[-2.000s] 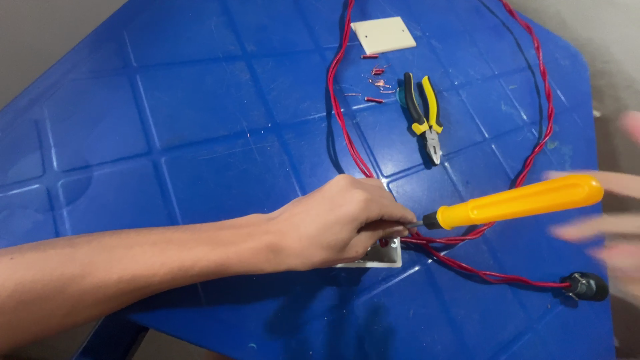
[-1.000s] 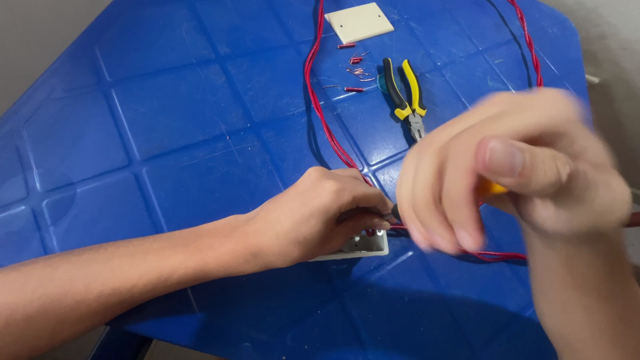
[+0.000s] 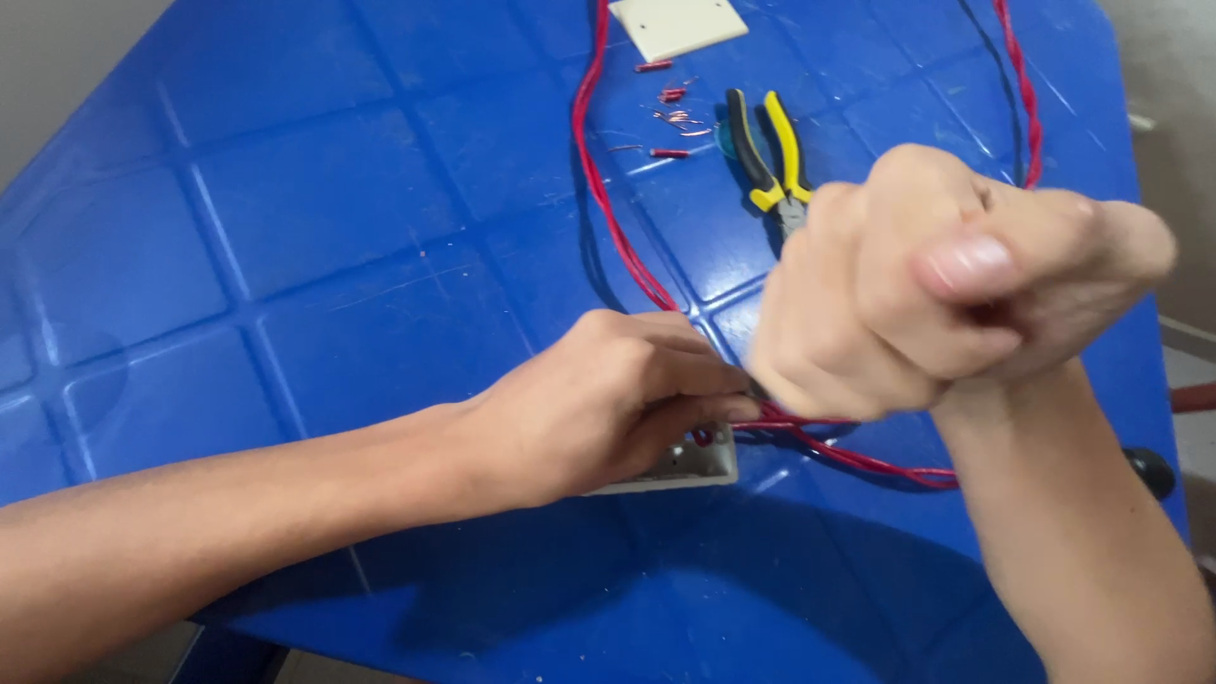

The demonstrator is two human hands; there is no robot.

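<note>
My left hand point(image 3: 627, 399) is at a white electrical box point(image 3: 708, 465), its thumb and fingertips pinched at the box's upper right edge; what they pinch is hidden. My right hand point(image 3: 912, 294) is a closed fist above the table, right of the left hand, and blurred. The yellow screwdriver handle is hidden inside the fist. Twisted red wires point(image 3: 608, 190) run from the top to the box, and other red wires point(image 3: 874, 463) leave it to the right. Combination pliers point(image 3: 784, 171) with black and yellow handles lie just beyond the right hand.
A cream cover plate point(image 3: 679, 27) lies at the top of the blue plastic table point(image 3: 332, 247). Below it are cut red wire pieces point(image 3: 670, 153) and copper scraps point(image 3: 679, 119). A black round fitting point(image 3: 1149, 472) sits at the right edge, partly behind my right forearm.
My right hand, open at the right edge two seconds ago, has come in and closed around the yellow screwdriver's handle. My left hand has stayed at the box.
</note>
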